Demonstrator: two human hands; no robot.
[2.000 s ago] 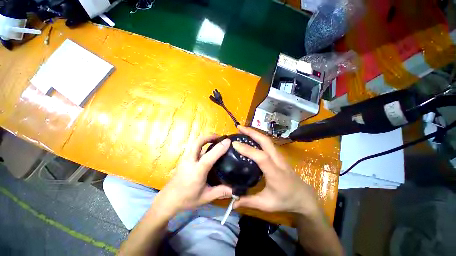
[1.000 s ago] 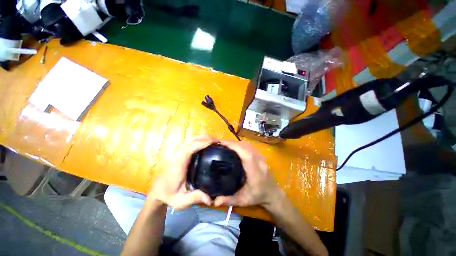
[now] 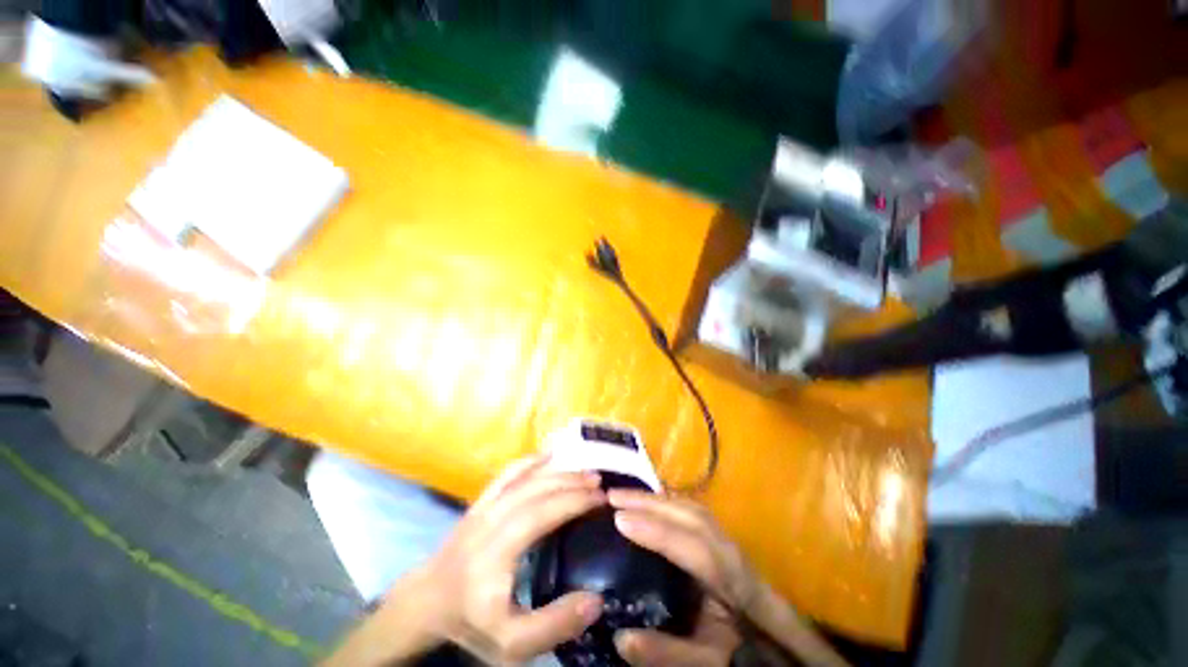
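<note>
The black camera head (image 3: 602, 563) is at the bottom centre, low over the bench's front edge. A white bracket (image 3: 602, 450) with a dark rectangular patch shows at its far side. My left hand (image 3: 502, 567) grips the head from the left and my right hand (image 3: 691, 554) grips it from the right, fingertips over its top. A dark pigtail cable (image 3: 658, 339) with a forked plug end lies on the orange bench top and runs back towards the bracket. The picture is blurred, and the underside of the head is hidden.
A screw feeder (image 3: 814, 248) stands at the right of the orange bench (image 3: 430, 261), with a black electric screwdriver (image 3: 977, 326) beside it. White sheets (image 3: 248, 183) lie at the left. A green conveyor (image 3: 456, 59) runs behind, with blurred black-and-white units at the upper left.
The camera head has moved lower and nearer my body and has been turned, so the white bracket now shows at its far side. More of the pigtail cable shows. The view has shifted.
</note>
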